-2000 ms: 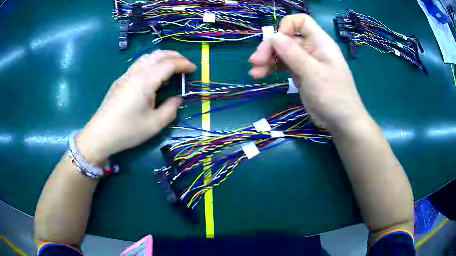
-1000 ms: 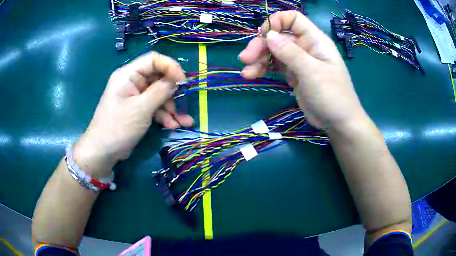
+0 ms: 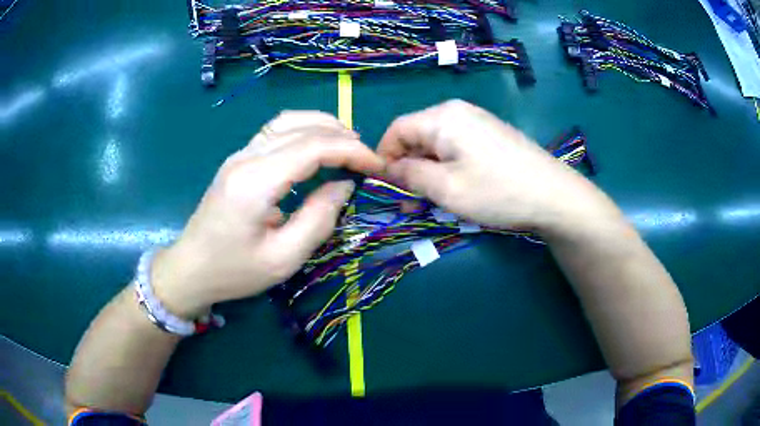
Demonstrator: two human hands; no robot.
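My left hand (image 3: 275, 204) is bent round the left end of a wire harness (image 3: 387, 190), with thumb and forefinger at a dark connector housing that is mostly hidden. My right hand (image 3: 467, 166) is beside it, its fingertips pinched at the same end and almost touching my left fingertips. Whatever they pinch is too small and covered to see. The harness runs right under my right hand; a black far-end connector (image 3: 590, 154) shows beyond my wrist. Nearer me lie several harnesses (image 3: 367, 287) with white labels (image 3: 426, 252) and dark connectors at their left ends.
A harness pile (image 3: 350, 42) lies across the far side of the table. A smaller side pile (image 3: 637, 62) is at the far right, near a white-blue sheet (image 3: 737, 42). A yellow tape line (image 3: 357, 358) crosses the green tabletop. A pink-edged card (image 3: 242, 411) is at the near edge.
My right hand has come down and left from near the far pile to meet my left hand. My left hand has moved right and slightly nearer me with the harness end.
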